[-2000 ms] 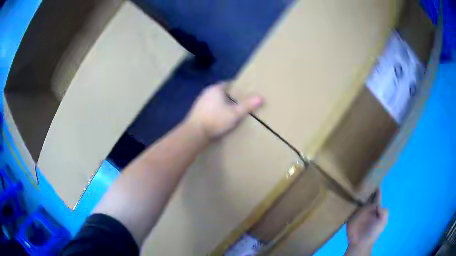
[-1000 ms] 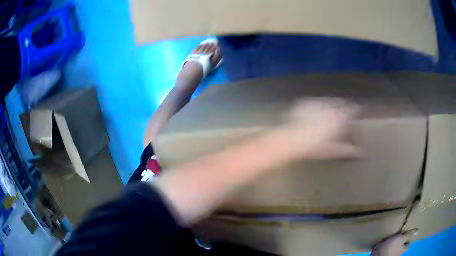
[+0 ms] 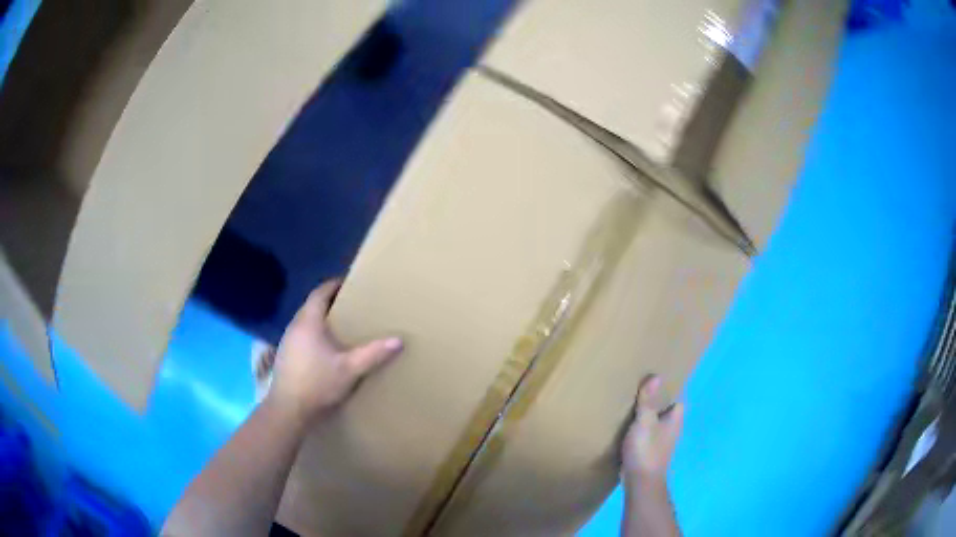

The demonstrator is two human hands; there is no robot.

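A large closed brown shipping carton (image 3: 451,252) lies in front of me, with shiny packing tape (image 3: 545,320) along its centre seam. My left hand (image 3: 320,357) grips its left edge, thumb on top and fingers over the side. My right hand (image 3: 648,435) holds its right edge, thumb up; its other fingers are partly hidden. A second brown carton (image 3: 598,52), also taped, touches its far end, with a dark gap between them. The image is somewhat blurred.
An open carton (image 3: 63,136) with a raised flap (image 3: 189,157) is at the left. A dark blue slab (image 3: 325,147) lies between the cartons. Blue floor (image 3: 828,262) shows at the right. Blurred blue plastic (image 3: 63,493) is at the lower left. Brown cardboard (image 3: 912,482) is at the lower right.
The view has swung back towards the open carton. My left hand has moved from across the carton to its left edge. The right hand is now at the right edge, nearer me than the carton joint.
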